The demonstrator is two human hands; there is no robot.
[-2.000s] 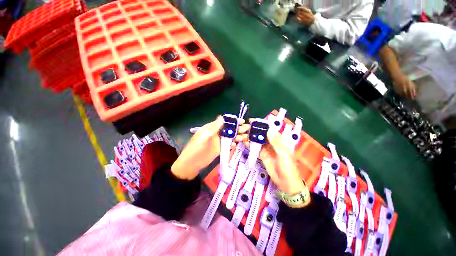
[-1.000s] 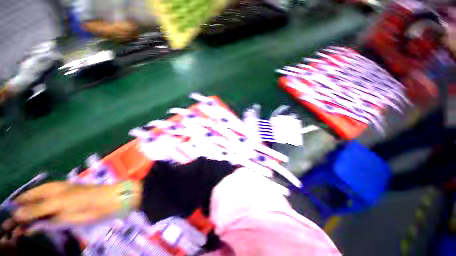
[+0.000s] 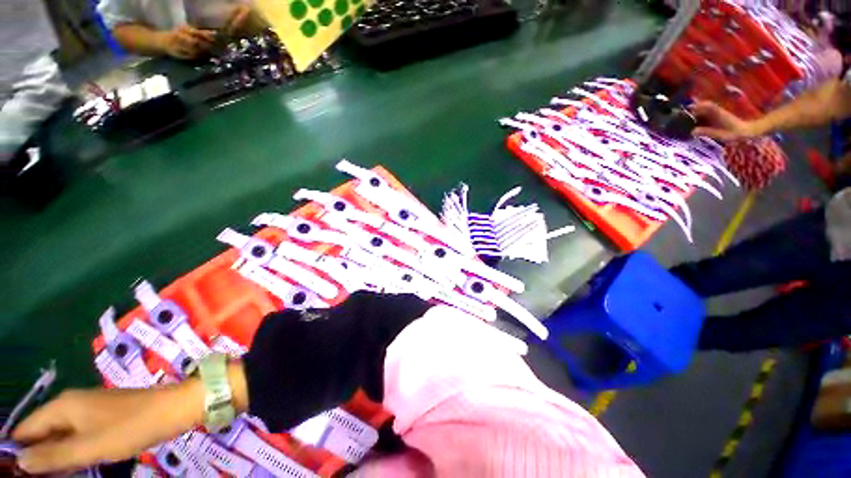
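Note:
My right hand (image 3: 84,428), with a pale watch on its wrist, reaches to the lower left edge. Its fingertips close on a smartwatch (image 3: 9,450) that is mostly cut off by the edge. A strap sticks up beyond them. My left hand is out of the picture. Below and beyond my right arm lies the orange-red work tray (image 3: 216,297), partly covered by lilac-strapped watches (image 3: 376,241) lying face down, dark sensor spots up. Some pockets show bare at its middle. My sleeve hides part of the tray.
A bundle of straps with dark stripes (image 3: 504,231) lies right of the work tray. A filled tray (image 3: 630,224) is further right, a person's hand (image 3: 732,121) beside it. A blue stool (image 3: 653,308) stands below. People work opposite by a yellow sheet with green dots (image 3: 313,26).
The view has swung right, so the upper-left tray and my left hand are gone from the picture. My right hand remains at the left edge. The picture is sharper.

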